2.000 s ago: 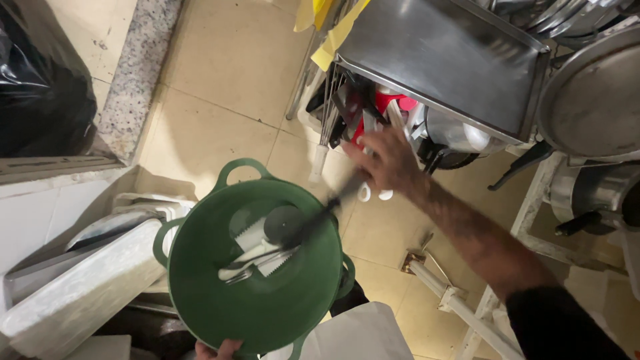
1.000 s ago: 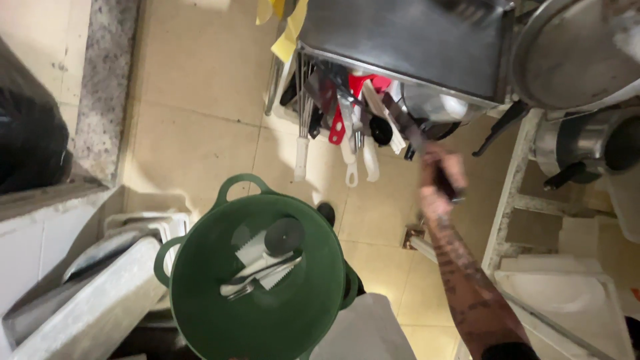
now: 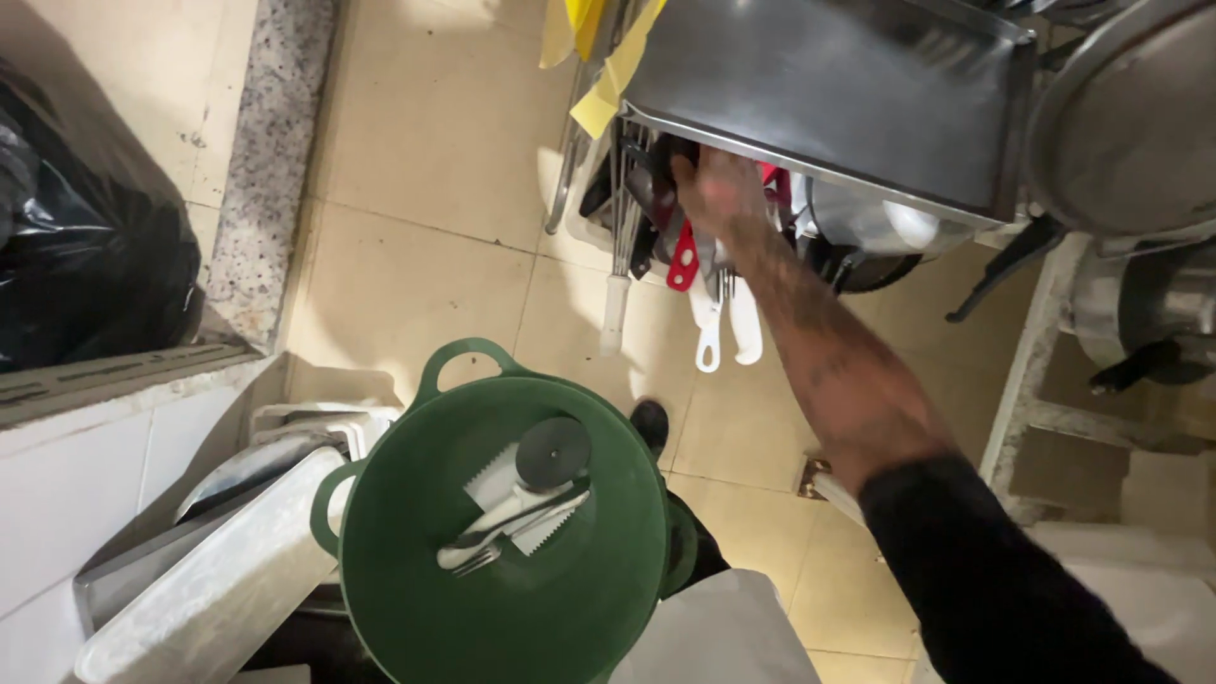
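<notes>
My right hand (image 3: pixel 727 195) reaches in among utensils just under the front edge of a metal tray (image 3: pixel 826 95); its fingers are partly hidden, and I cannot tell what they hold. Near it are a whisk (image 3: pixel 619 228), a red-handled utensil (image 3: pixel 683 256) and white handles (image 3: pixel 746 328). My left hand is out of view. Below stands a green tub with loop handles (image 3: pixel 494 608). Inside lie a pizza cutter with a dark round wheel (image 3: pixel 553 454), a fork (image 3: pixel 477 561) and white pieces with toothed edges (image 3: pixel 546 532).
A black plastic bag (image 3: pixel 85 228) lies at the left beyond a speckled stone ledge (image 3: pixel 275 142). White bins (image 3: pixel 218 570) stand left of the tub. At the right are a large round pan (image 3: pixel 1130 123), a metal pot (image 3: pixel 1140 304) and a white rack (image 3: pixel 1021 399).
My right hand has moved from the right of the utensils, where it held a dark-handled tool, to under the tray edge. My left hand, at the tub's rim two seconds ago, is out of view.
</notes>
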